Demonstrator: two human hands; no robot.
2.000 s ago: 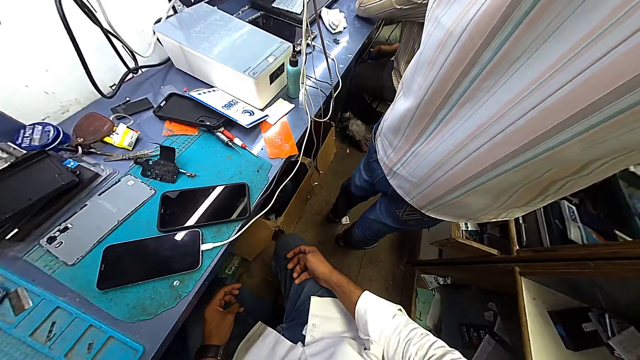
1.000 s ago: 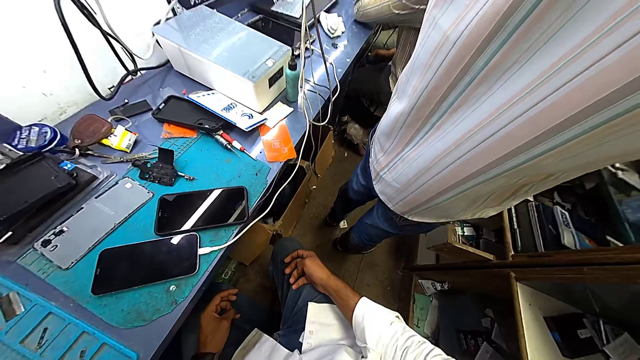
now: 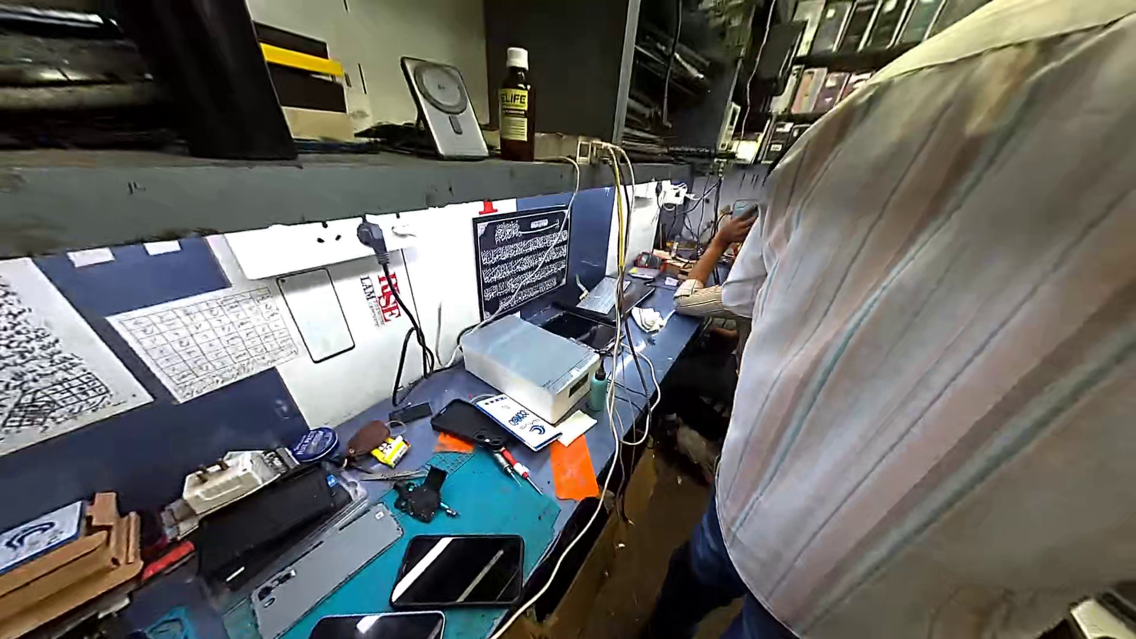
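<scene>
Neither of my hands is in the frame. On the teal work mat [image 3: 493,499] lies a dark smartphone [image 3: 459,571], screen up, with light streaks reflected on it. The top of a second phone [image 3: 380,627] shows at the bottom edge. Left of them is a grey phone back cover [image 3: 327,568]. A black bracket-like part [image 3: 424,497] sits above the phones, near red-handled screwdrivers [image 3: 522,470]. Behind these lie a black phone or case [image 3: 469,422], a printed card [image 3: 518,421] and an orange sheet [image 3: 574,469].
A person in a striped shirt [image 3: 923,337] stands close on the right; another person's forearm [image 3: 710,257] reaches over the far bench. A white box [image 3: 532,359], a green bottle [image 3: 598,389] and hanging cables [image 3: 621,266] stand along the bench. A shelf [image 3: 355,191] juts out above it.
The view has swung up strongly, bringing in the shelf and wall. Both of my hands, seen earlier resting near my lap, are out of the frame.
</scene>
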